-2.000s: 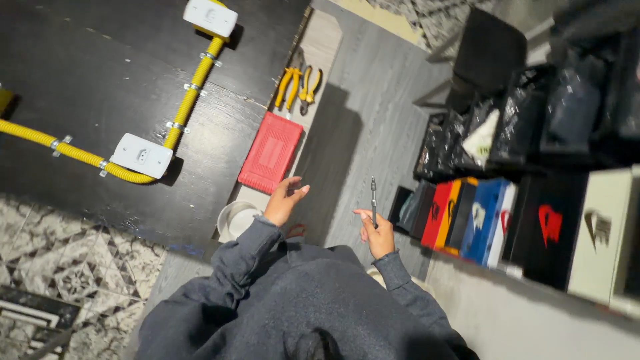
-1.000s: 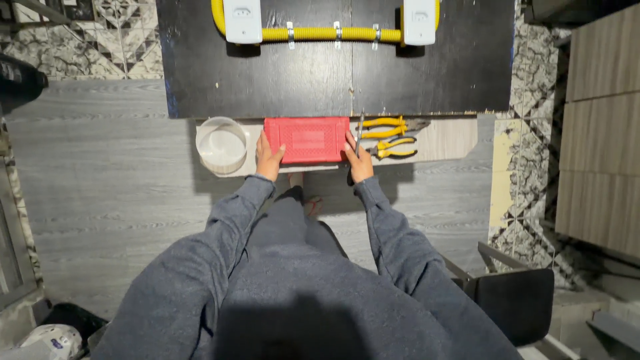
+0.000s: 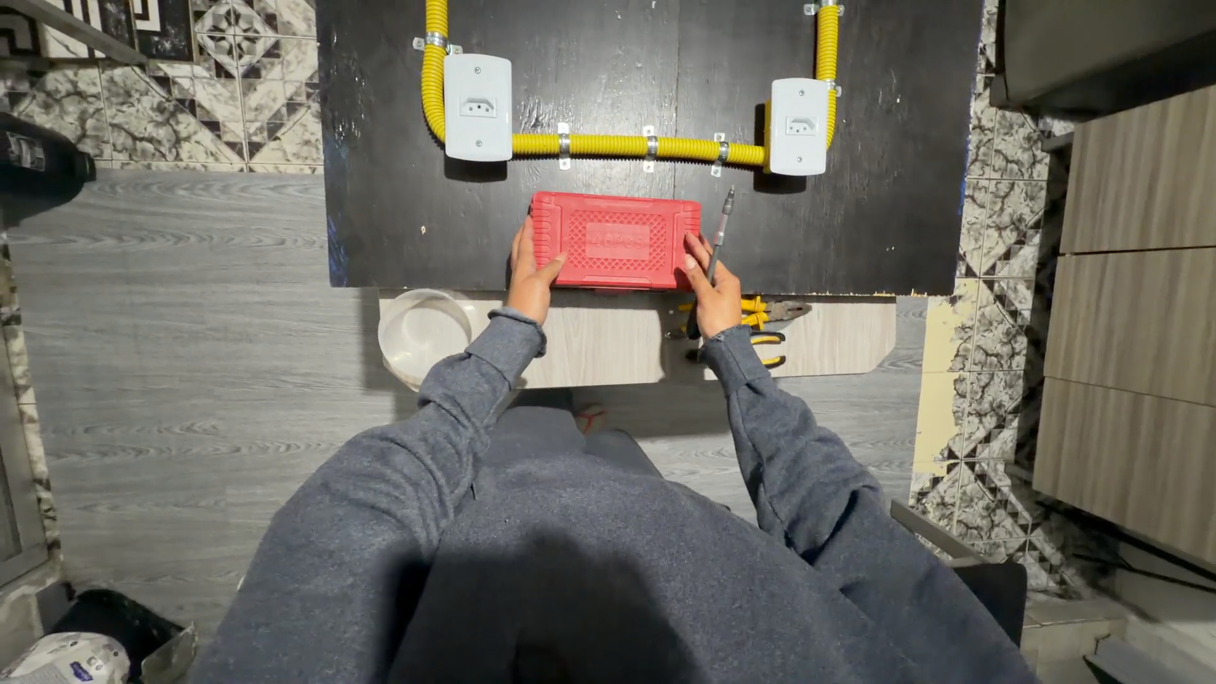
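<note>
A red plastic case (image 3: 617, 241) is gripped at its two short ends, over the near edge of the black board (image 3: 399, 228). My left hand (image 3: 532, 274) holds its left end. My right hand (image 3: 712, 290) holds the right end and also has a thin screwdriver-like tool (image 3: 723, 223) between its fingers, tip pointing away from me. Yellow-handled pliers (image 3: 784, 311) lie just right of my right hand, partly covered by it, with a second yellow-and-black-handled tool (image 3: 768, 349) nearer me. Whether the case touches the board cannot be told.
Yellow corrugated conduit (image 3: 608, 145), held by metal clamps, joins a left outlet box (image 3: 478, 107) and a right outlet box (image 3: 799, 127) on the board. A clear plastic tub (image 3: 425, 332) stands at the left of the pale wooden shelf (image 3: 608, 347). Wooden drawers (image 3: 1130, 323) are at the right.
Two seconds ago my hands were apart, and the case lay on the shelf. Both hands then took hold of it there, and it has moved forward from the shelf to the board's near edge. The view has turned strongly.
</note>
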